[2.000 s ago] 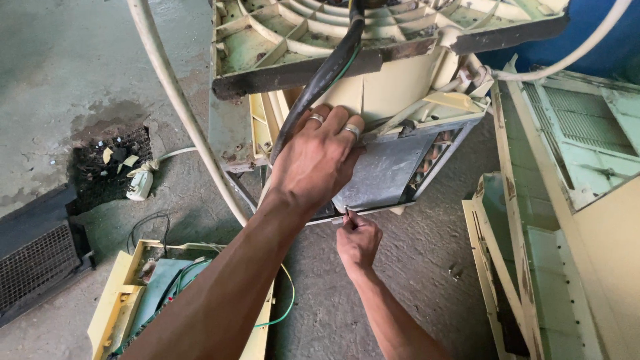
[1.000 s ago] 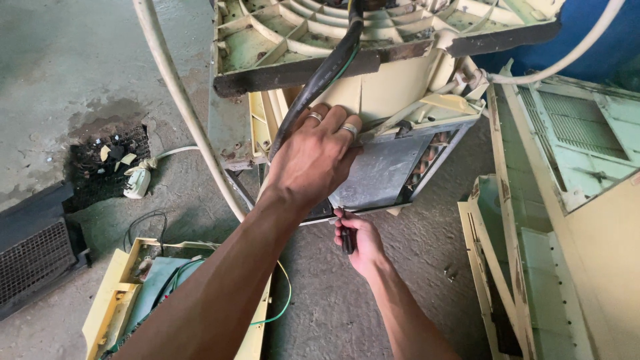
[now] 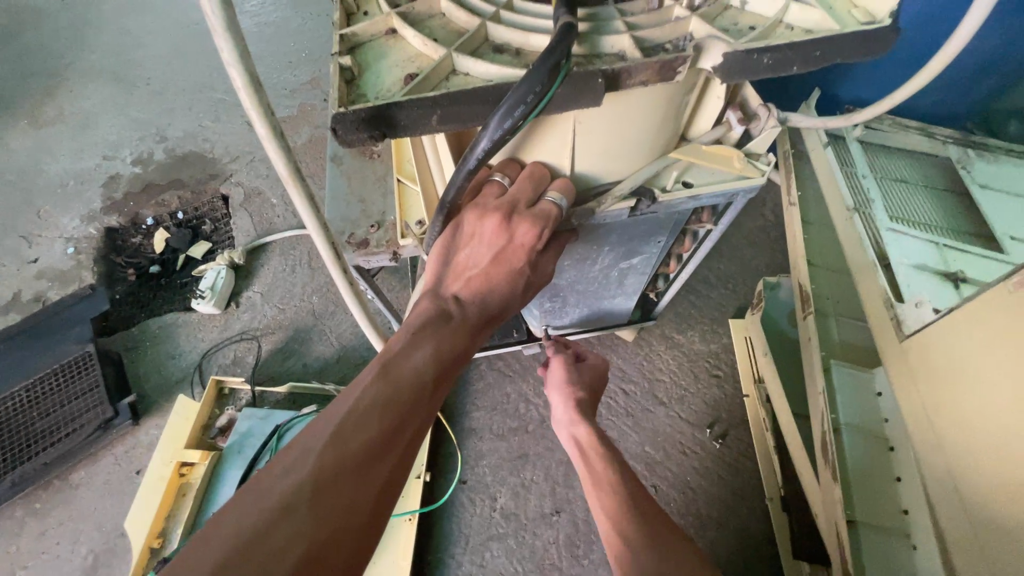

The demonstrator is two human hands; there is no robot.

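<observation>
My left hand (image 3: 508,232), with rings on two fingers, rests on the cream plastic housing (image 3: 616,144) of what looks like an air-conditioner unit, beside a thick black cable (image 3: 512,112). Below it, my right hand (image 3: 574,374) grips a screwdriver, mostly hidden in the fingers; its metal shaft (image 3: 546,333) meets the lower edge of a grey sheet-metal plate (image 3: 600,272). Copper tube bends (image 3: 688,248) show to the right of that plate. Above my left hand spreads the ribbed cream frame (image 3: 480,48), edged with dark foam strip.
A white hose (image 3: 272,136) arcs down at the left. A cream panel with wires (image 3: 176,472) lies at the lower left, near a black grille (image 3: 52,408) and a white plug (image 3: 214,290). Cream casing panels (image 3: 864,400) stand at the right. Small screws (image 3: 714,436) lie on the floor.
The black screwdriver handle, visible below my right hand a second ago, is now covered by its fingers. My left hand stays in the same place on the housing.
</observation>
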